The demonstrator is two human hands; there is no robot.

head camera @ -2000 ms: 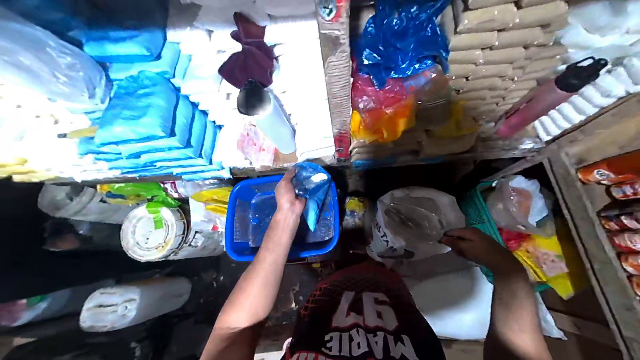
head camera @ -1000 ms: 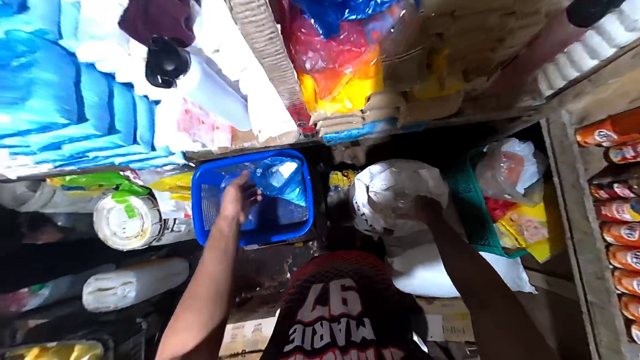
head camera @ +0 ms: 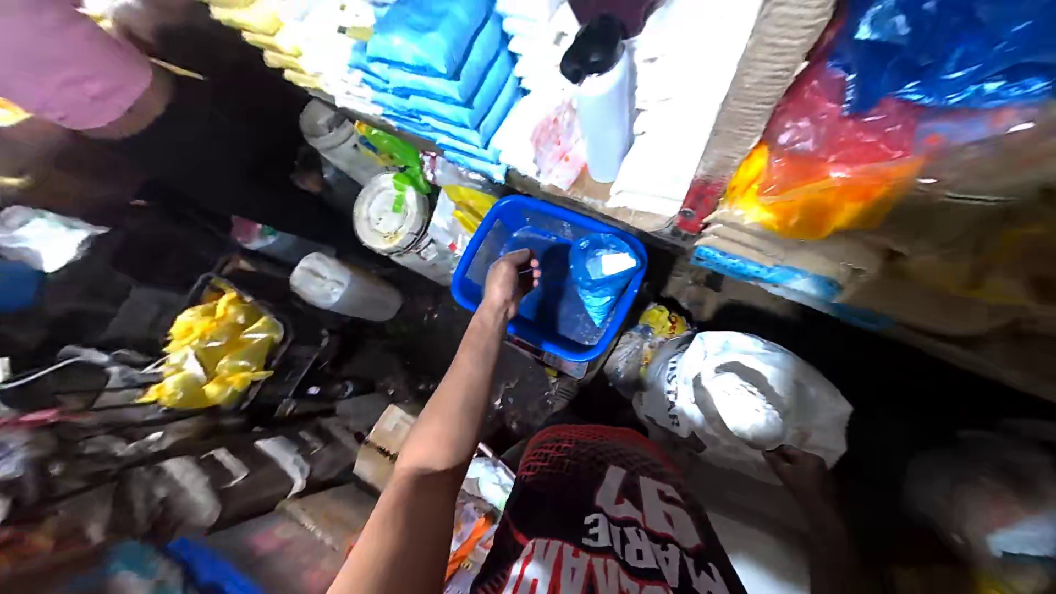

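Note:
A blue plastic basin [head camera: 631, 309] sits below the shelf edge, with a blue plastic bag [head camera: 601, 272] lying in its right side. My left hand [head camera: 513, 285] is over the basin's left part, fingers loosely bent and apart, holding nothing that I can see. To the right stands a white woven sack [head camera: 672, 384], its mouth rolled wide around white contents. My right hand [head camera: 796, 470] is at the sack's near rim, dark and blurred; its grip cannot be made out.
Stacked blue packets [head camera: 445, 70] and a white bottle [head camera: 605, 124] stand on the shelf. White-lidded bucket [head camera: 390, 213] is left of the basin. Yellow plastic bags [head camera: 219, 346] fill a container at left. A person's pink-clothed part [head camera: 74, 62] shows at upper left.
The blue bag was in my left hand two seconds ago; now it lies in the basin, let go. My right hand has moved from over the sack's mouth to its near rim. The view has turned left.

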